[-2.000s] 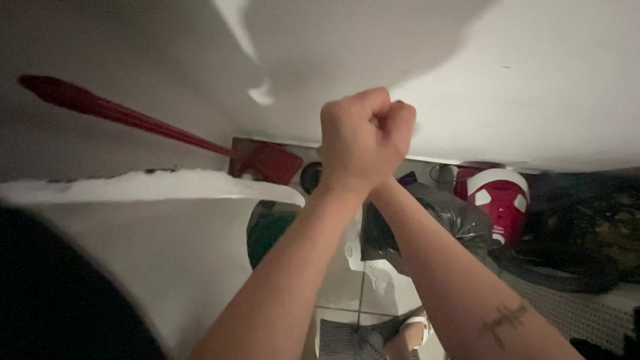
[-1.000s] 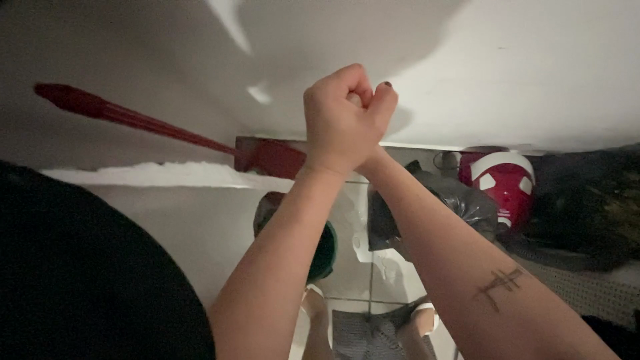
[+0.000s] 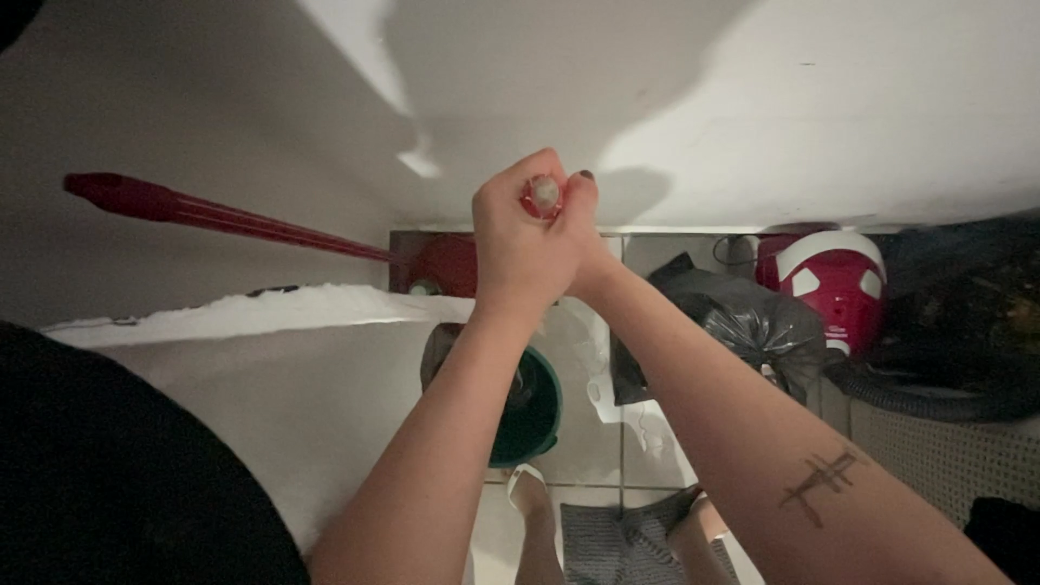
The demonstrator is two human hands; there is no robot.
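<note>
My left hand [image 3: 520, 240] is closed around the top of a red handle [image 3: 542, 197], seen nearly end-on with a pale tip. Against it, slightly lower and to the right, my right hand [image 3: 587, 244] is also wrapped on the handle, largely hidden by the left one; a thumb with a dark nail lies beside the tip. The handle's lower part is hidden behind my hands and forearms. Below them on the tiled floor stands a green bucket [image 3: 528, 414], partly covered by my left forearm.
A red long-handled dustpan [image 3: 451, 264] leans at the left, near a rough white wall edge [image 3: 268, 317]. A black plastic bag [image 3: 731, 317], a red and white vacuum cleaner [image 3: 837, 292] and its hose [image 3: 934, 394] are at the right. Grey striped fabric [image 3: 597, 544] lies low between my feet.
The handle's pale tip shows in my grip now; it was not visible two seconds ago. My joined hands have shifted left in view, and more of the green bucket shows.
</note>
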